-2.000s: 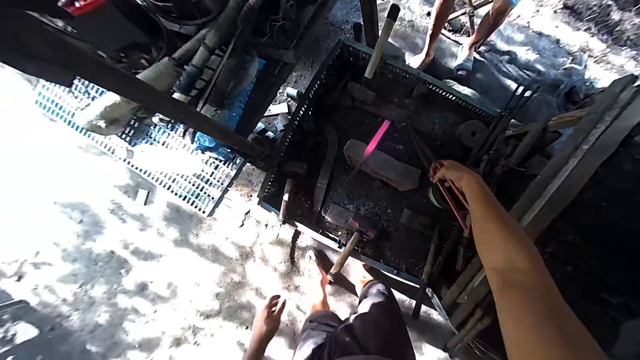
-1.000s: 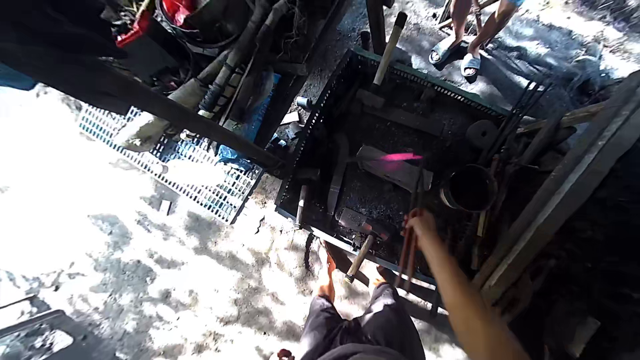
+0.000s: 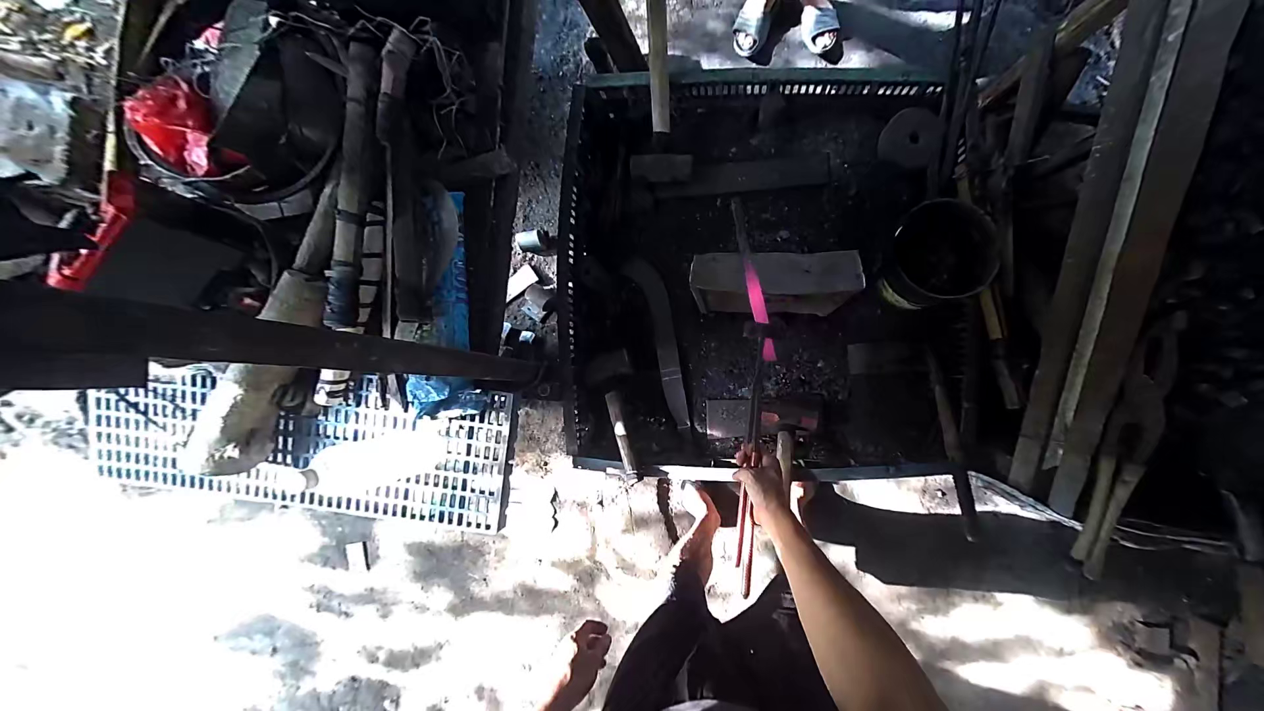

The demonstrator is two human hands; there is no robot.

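My right hand (image 3: 758, 486) grips the handles of long metal tongs (image 3: 754, 410) at the near edge of a dark tray. The tongs' jaws hold a flat metal bar with a glowing pink stretch (image 3: 755, 294), which lies over a rectangular anvil block (image 3: 820, 280). The bar's far end is dark. Nearest me, a hammer (image 3: 785, 449) has its head in the tray and its handle toward my feet. My left hand (image 3: 591, 647) hangs low beside my left leg, away from the tools, its fingers partly curled; nothing shows in it.
A second hammer (image 3: 619, 427) lies at the tray's near left, another (image 3: 660, 158) at its far left. A round metal can (image 3: 943, 255) stands right of the block. Wooden posts (image 3: 1126, 257) rise at right. A plastic grate (image 3: 395, 474) lies at left. A person's sandaled feet (image 3: 785, 32) stand beyond.
My right hand has moved from the tray's right side to its near edge, bringing the tongs in line with my body. The glowing bar has swung round and now points away from me across the block.
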